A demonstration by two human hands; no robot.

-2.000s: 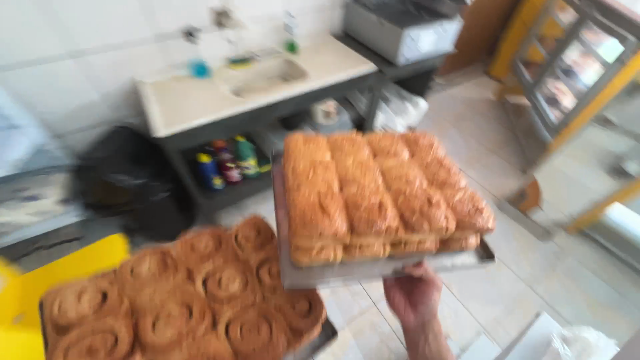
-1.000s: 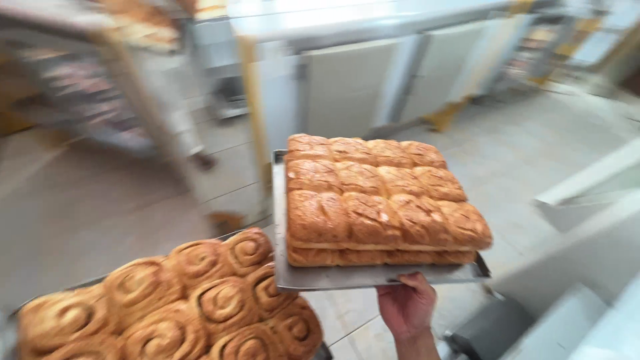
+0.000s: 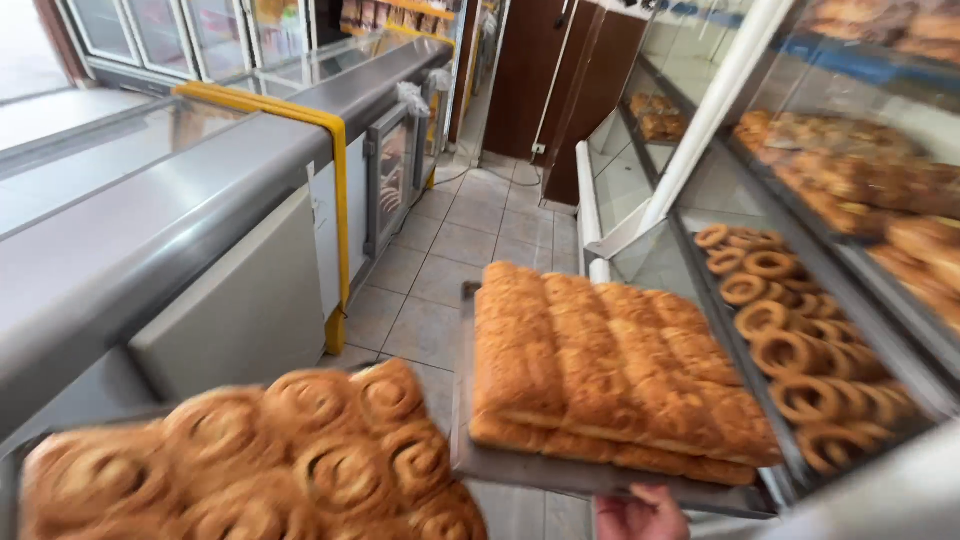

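My right hand (image 3: 642,514) grips the near edge of a metal tray (image 3: 525,474), its thumb over the rim. Two stacked slabs of golden pull-apart bread rolls (image 3: 600,367) lie on that tray. At the lower left is a second tray (image 3: 10,480) bearing joined spiral buns (image 3: 262,465), which reach close to the first tray's left side. My left hand is out of view, so its hold cannot be seen.
A display counter (image 3: 247,157) with a yellow frame (image 3: 339,225) runs along the left. On the right, glass-sided shelves hold ring-shaped breads (image 3: 787,352) and other loaves (image 3: 847,165), close beside the bread tray. A tiled floor aisle (image 3: 457,247) leads ahead to a brown wall (image 3: 525,82).
The view has swung from the sink area to the aisle between counter and shelves. Both trays have come along, and my right hand still holds the bread tray.
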